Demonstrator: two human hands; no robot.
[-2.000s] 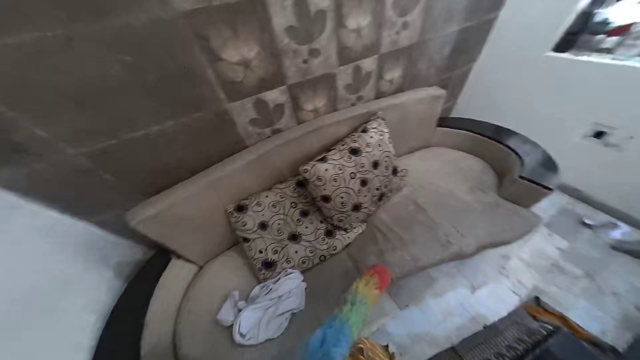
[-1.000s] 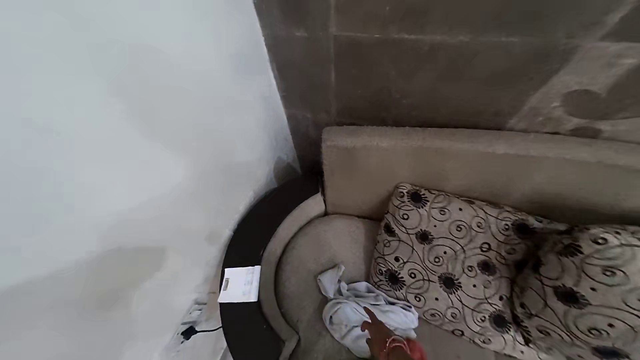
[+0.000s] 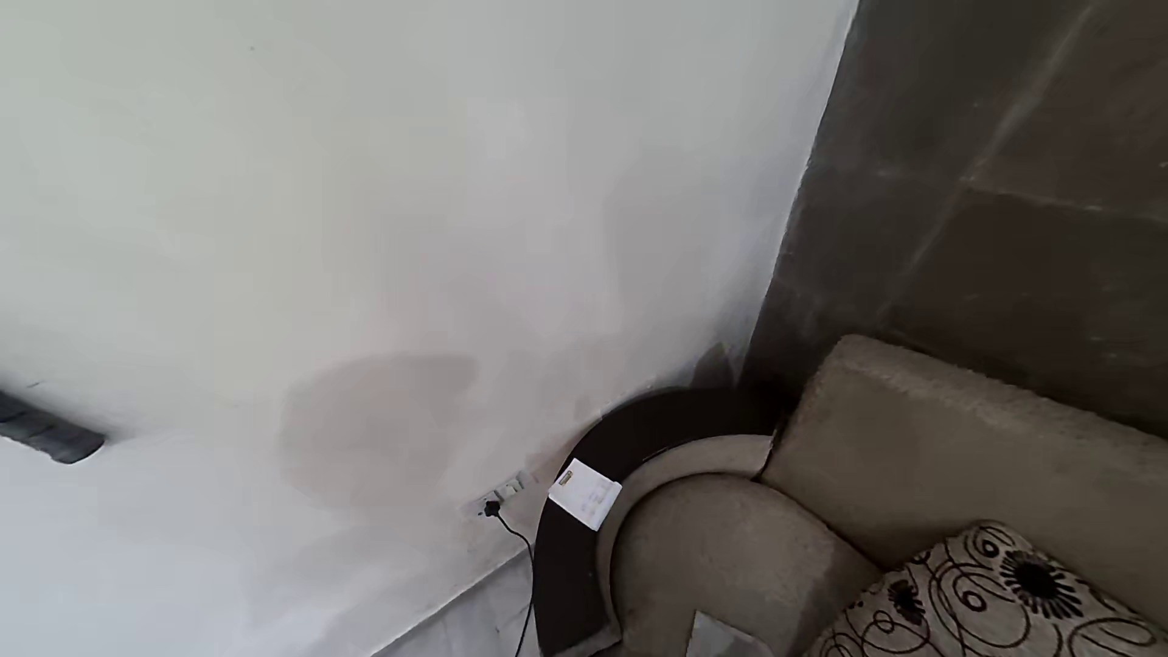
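Observation:
Neither my left hand nor my right hand is in view. A beige sofa [image 3: 730, 557] fills the lower right, with a patterned cushion [image 3: 995, 602] cut off by the bottom edge. Part of a light grey cloth [image 3: 725, 637] shows on the seat at the bottom edge; whether a hand touches it below the frame cannot be seen. On the dark curved armrest [image 3: 570, 570] lies a white paper or booklet [image 3: 585, 494] with writing on it.
A wall socket [image 3: 502, 493] holds a black plug [image 3: 492, 508], its cable [image 3: 532, 566] running down beside the armrest. A dark cylindrical object [image 3: 55, 431] is at the left edge. White and dark tiled walls meet behind the sofa.
The view has swung far to the left. A hand that was at the grey cloth one second ago is out of view. The colourful duster seen two seconds ago is also out of view.

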